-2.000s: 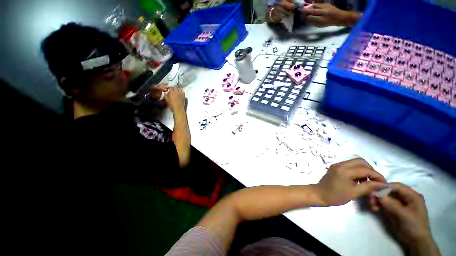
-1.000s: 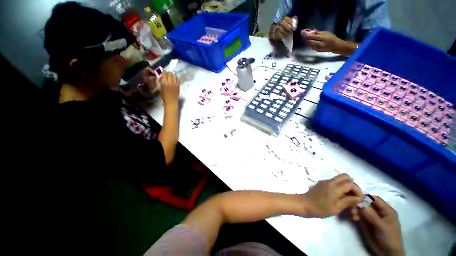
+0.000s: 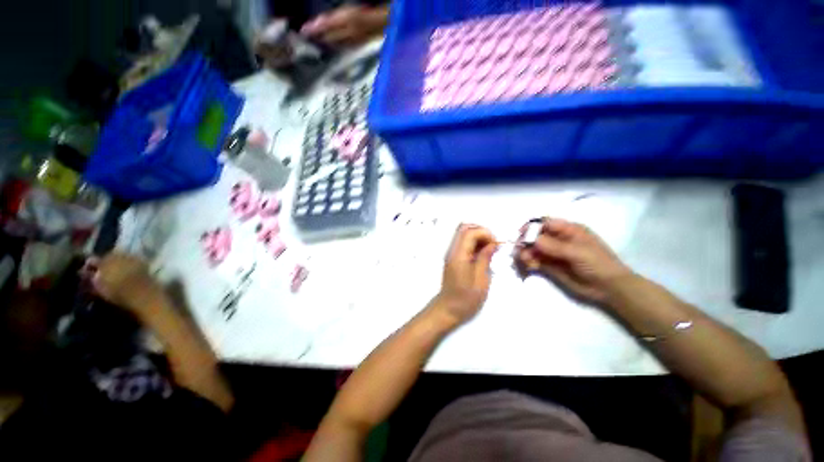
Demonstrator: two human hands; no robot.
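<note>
My right hand [image 3: 574, 257] holds a small window piece [image 3: 533, 232] with a dark edge and white centre between its fingertips, just above the white table. A bit of pink or dark shows under the fingers, too blurred to tell more. My left hand [image 3: 470, 272] is just left of it, thumb and finger pinched together. A thin pale sliver [image 3: 506, 241] shows between the left fingertips and the piece; whether it is film is unclear.
A large blue tote [image 3: 596, 135] with rows of pink units stands behind my hands. A parts tray [image 3: 334, 226], dispenser bottle [image 3: 260, 164], loose pink units [image 3: 217, 244] and small blue tote [image 3: 149, 144] are left. A smartphone [image 3: 761, 248] lies right. Neighbours' hands show left and at back.
The view has swung right, so the tray and left neighbour sit further left and the phone shows. My hands have parted slightly, with the piece still in my right hand.
</note>
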